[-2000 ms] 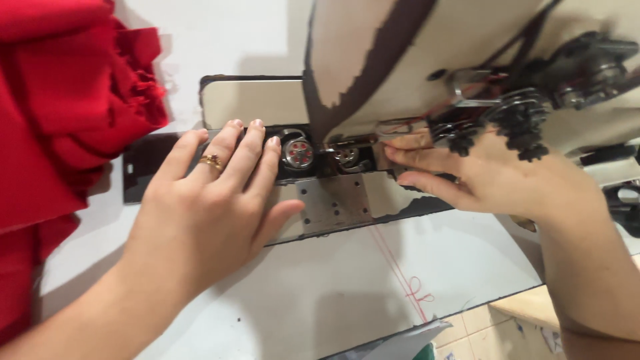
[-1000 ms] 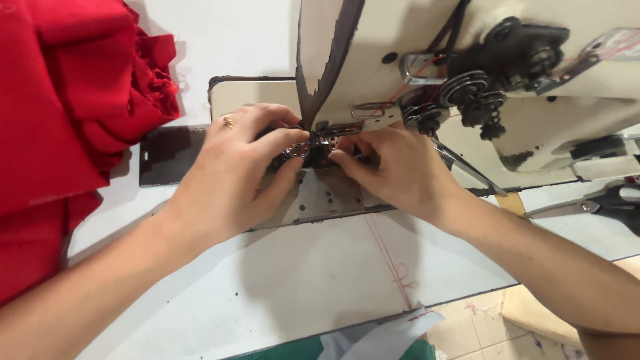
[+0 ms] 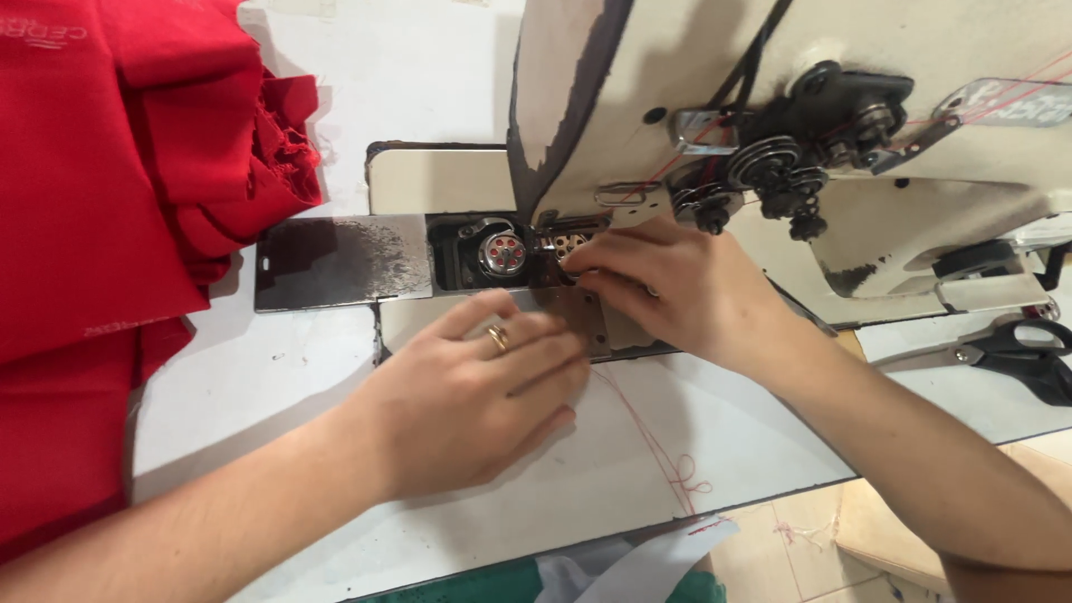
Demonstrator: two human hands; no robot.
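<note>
Under the head of a cream industrial sewing machine (image 3: 670,50), a metal slide plate (image 3: 335,260) is drawn to the left, baring a bobbin (image 3: 502,254) with red thread seated in its hook. A second perforated round metal part (image 3: 569,245) shows just right of the needle area. The fingertips of my right hand (image 3: 670,280) are at that part; whether they pinch it is hard to see. My left hand (image 3: 494,385), with a ring, rests palm down, fingers slightly bent, over the front of the machine bed (image 3: 402,327); its underside is hidden.
Red fabric (image 3: 92,209) lies heaped at the left. Black-handled scissors (image 3: 1005,356) lie at the right, beyond my right forearm. Loose red thread (image 3: 645,419) trails over the white table (image 3: 519,536) toward its front edge. Tension discs (image 3: 762,163) jut from the machine head above my right hand.
My left hand has come away from the bobbin area toward the table front, uncovering the left bobbin. My right hand remains near the right-hand opening.
</note>
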